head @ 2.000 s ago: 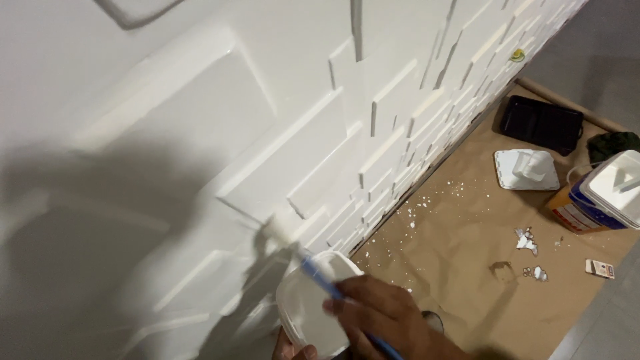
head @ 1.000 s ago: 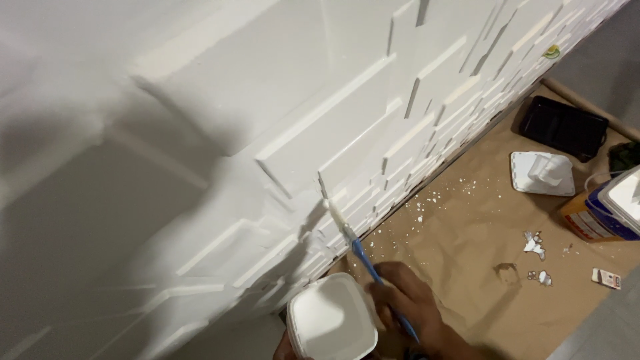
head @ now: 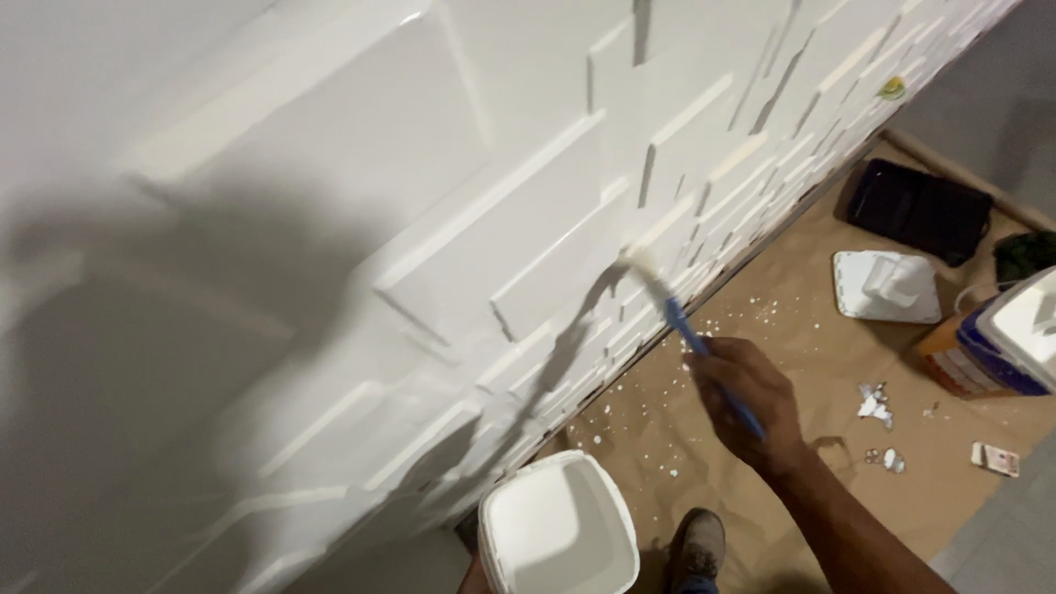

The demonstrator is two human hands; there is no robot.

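My right hand (head: 747,396) grips a paintbrush (head: 676,318) by its blue handle. The pale bristles touch, or come very close to, a white wall (head: 528,239) covered in raised rectangular blocks. Below, at the bottom edge of the view, my left hand (head: 473,577) holds a white plastic tub (head: 561,524) from its left side; most of that hand is hidden behind the tub. White paint appears to be inside the tub. Dark shadows of the arm and brush fall across the wall.
Brown paper (head: 742,462) with white drips covers the floor along the wall. On it are a black tray (head: 920,210), a white lid (head: 850,285), a large bucket (head: 973,355), crumpled scraps (head: 874,404) and a small packet (head: 996,459). A shoe (head: 700,544) stands near the tub.
The brush in my right hand has moved along the wall, away from the tub. Two seconds ago the brush handle passed over the tub's rim; now brush and tub are well apart.
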